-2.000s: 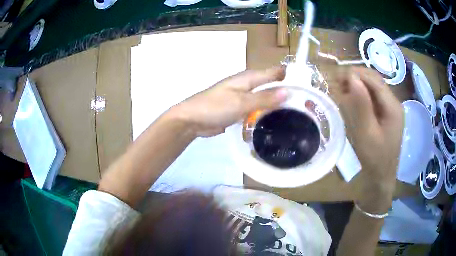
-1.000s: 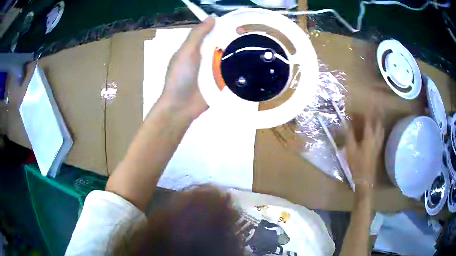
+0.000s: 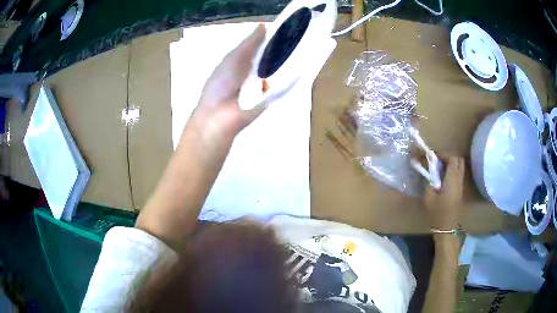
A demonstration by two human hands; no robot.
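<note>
My left hand point(image 3: 226, 92) holds the display unit point(image 3: 305, 67) by its edge at the top centre. The unit is a white ring around a glossy black disc, tilted almost edge-on, with an orange mark beside the disc. A thin white power lead point(image 3: 369, 19) runs from the unit to the right. My right hand point(image 3: 444, 189) is low on the right, its fingertips at the end of a narrow white bracket point(image 3: 432, 168) lying by crinkled clear film point(image 3: 388, 104). The fingers are slightly blurred, but they appear closed on the bracket.
White paper sheets point(image 3: 256, 177) lie at the centre. A white bowl-shaped cover point(image 3: 507, 162), a slotted white disc point(image 3: 479, 56) and stacked units point(image 3: 538, 205) are on the right. A white slab point(image 3: 52, 153) is far left, above a green crate point(image 3: 67, 250). A wooden strip point(image 3: 358, 21) stands at the far edge.
The display unit has turned from facing the camera to nearly edge-on and moved up and slightly left. My right hand has moved down to the bracket's end. Earlier both hands were around the unit.
</note>
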